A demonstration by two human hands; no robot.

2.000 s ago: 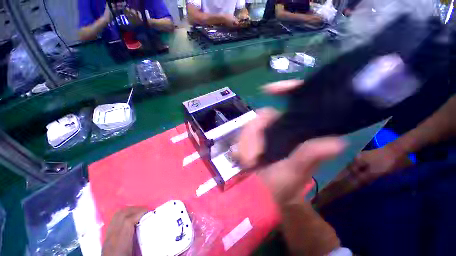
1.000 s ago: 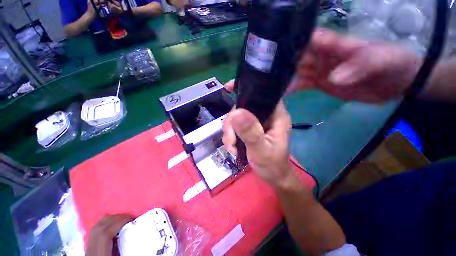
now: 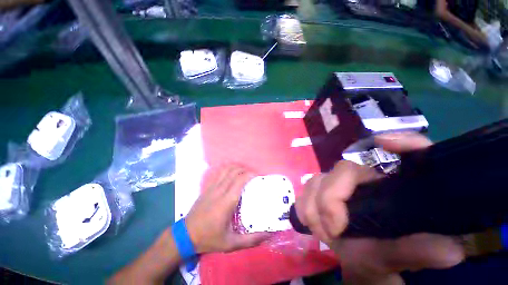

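Observation:
A white housing (image 3: 266, 201) lies on the red work mat (image 3: 245, 133), its face with small dark holes upward, clear plastic around its lower edge. My left hand (image 3: 220, 209), with a blue wristband, holds the housing's left side. My right hand (image 3: 340, 209) grips the thick black electric screwdriver (image 3: 440, 183). The driver's nose is at the housing's right edge; the bit and any screw cannot be made out.
The screw feeder (image 3: 356, 111) stands on the mat's right part. A flat plastic bag (image 3: 150, 146) lies left of the mat by a metal post (image 3: 114, 50). Bagged housings (image 3: 83, 216) lie at the left and back (image 3: 247, 68). Another person's arm (image 3: 459, 22) shows at top right.
The view has swung left. The screwdriver has come from the feeder to the housing and lies more level. The other hand near the screwdriver is no longer seen.

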